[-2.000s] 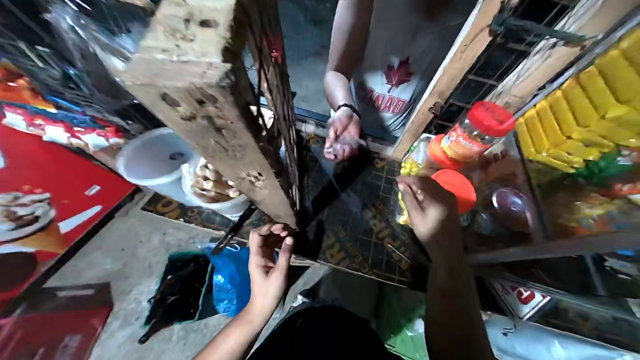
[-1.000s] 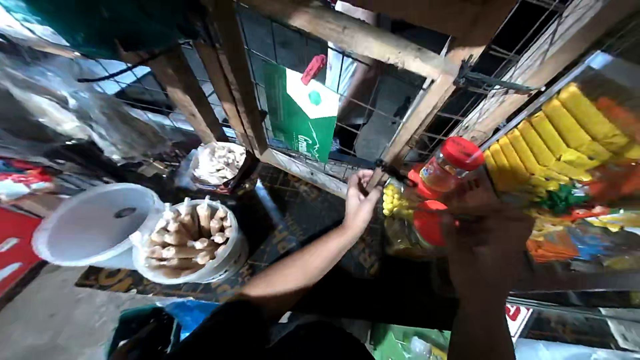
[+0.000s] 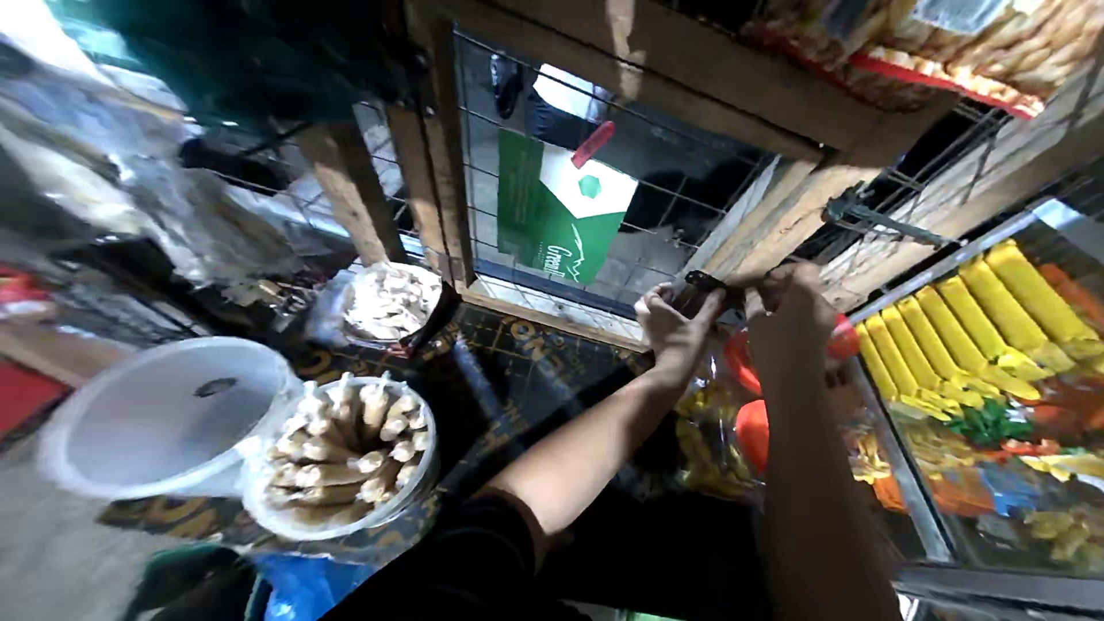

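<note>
My left hand [image 3: 677, 328] is at the lower right corner of a wood-framed wire mesh panel [image 3: 604, 52], its fingers closed around a small dark latch [image 3: 705, 280]. My right hand [image 3: 783, 293], blurred, is just right of it against the wooden post [image 3: 785, 224]; its fingertips meet the dark piece, and its exact grip is unclear. Below the hands are red-lidded jars [image 3: 753, 435], partly hidden by my right forearm. A green and white card [image 3: 561, 207] hangs on the mesh with a red clip [image 3: 592, 144].
On the dark patterned counter [image 3: 517, 354] stand a white tub of bagged brown sticks [image 3: 345, 457] and a bowl of small white packets [image 3: 392, 302]. An empty white bucket [image 3: 172, 414] is at left. Yellow packs [image 3: 966, 319] lie in a case at right. A person is partly visible beyond the mesh.
The wooden panel, swung inward two seconds ago, now stands across the opening. My hands, apart then, are together at its corner. The person's hand seen in the opening is out of sight.
</note>
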